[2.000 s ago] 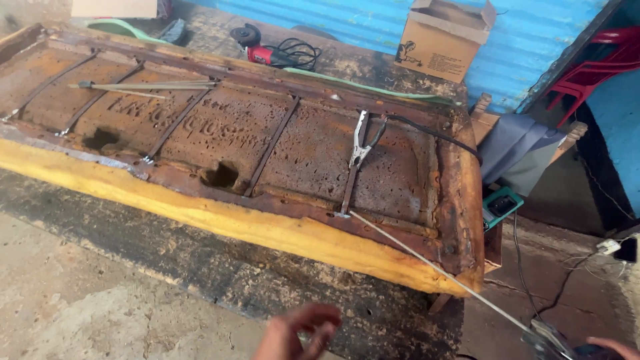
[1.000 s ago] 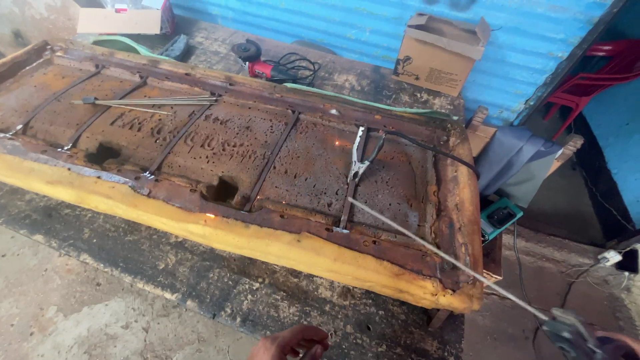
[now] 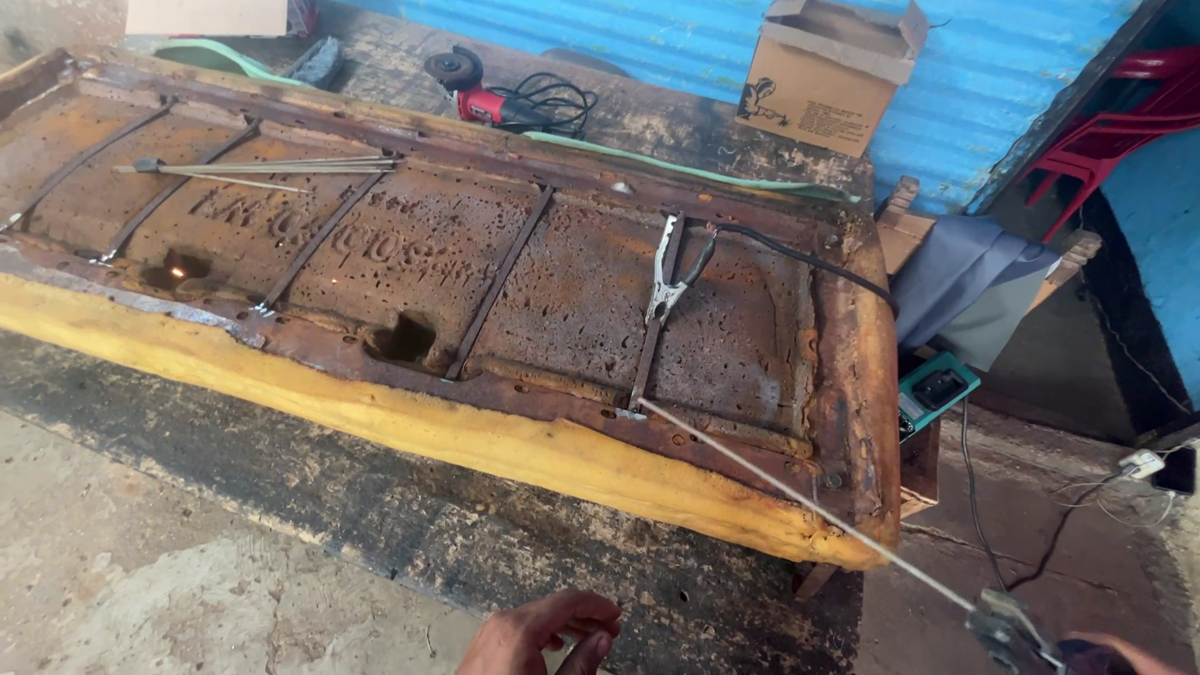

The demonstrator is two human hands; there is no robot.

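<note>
My right hand (image 3: 1102, 652), mostly cut off at the lower right edge, grips a welding electrode holder (image 3: 1008, 626). A long welding electrode (image 3: 806, 502) runs from its jaws to the lower end of a metal strip (image 3: 647, 361) on a rusty metal seat pan (image 3: 581, 281) edged with yellow foam (image 3: 450, 450). My left hand (image 3: 553, 633) is empty below the foam edge, fingers loosely curled and apart. A ground clamp (image 3: 667, 272) bites the same strip, its black cable leading right. Several spare electrodes (image 3: 272, 169) lie across the pan at the left.
Behind the pan on the wooden table (image 3: 684, 127) are a red angle grinder (image 3: 478, 98) with its coiled cord and an open cardboard box (image 3: 825, 80). A teal device (image 3: 937, 389) and blue-grey cloth (image 3: 956, 272) are at the right, with cables on the floor. Holes (image 3: 403, 339) open in the pan.
Small glowing spots show in and near the pan's left hole. The electrode tip, a little above the strip's lower end one second ago, is now at that end.
</note>
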